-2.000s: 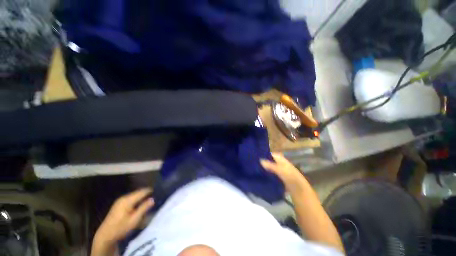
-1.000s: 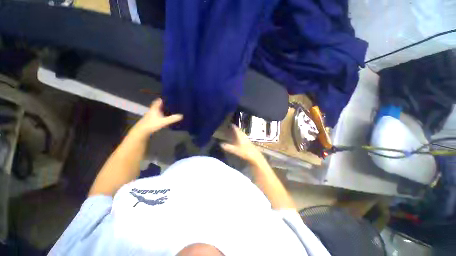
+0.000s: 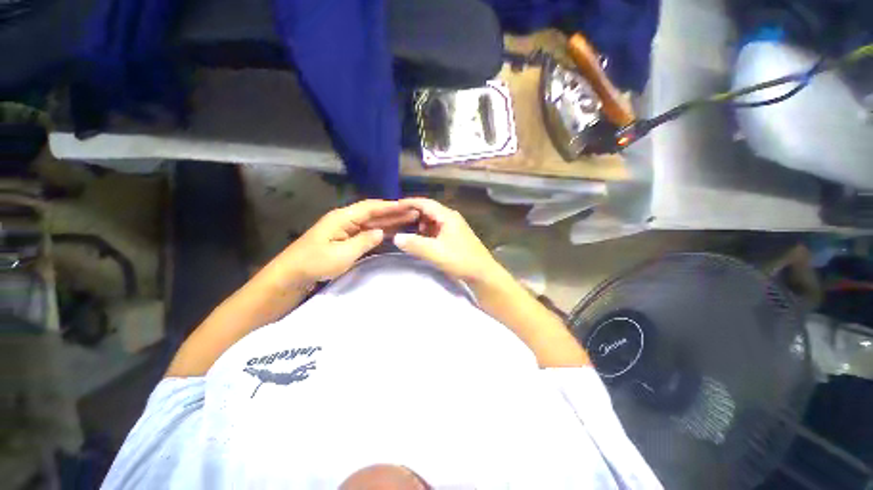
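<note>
A navy garment [image 3: 359,105] hangs over the dark padded board [image 3: 445,43] and narrows down to my two hands. My left hand [image 3: 345,239] and my right hand [image 3: 445,241] meet in front of my shirt, fingers curled at the garment's lower end. The fingers hide most of the held part. The steam iron [image 3: 574,100], silver with an orange-brown handle, rests on a tan base board [image 3: 531,144]. A shiny metal iron rest [image 3: 466,124] lies left of it.
More navy cloth lies over the board at upper left. The pale table edge [image 3: 115,146] runs below the board. A yellow-green and black cord [image 3: 737,93] runs right from the iron, past a white rounded container [image 3: 790,110]. A dark fan [image 3: 704,364] stands lower right.
The view has shifted, so the board and iron sit higher. My hands were apart beside the cloth and have come together at its lower end. The garment's lower part now forms a narrower strip.
</note>
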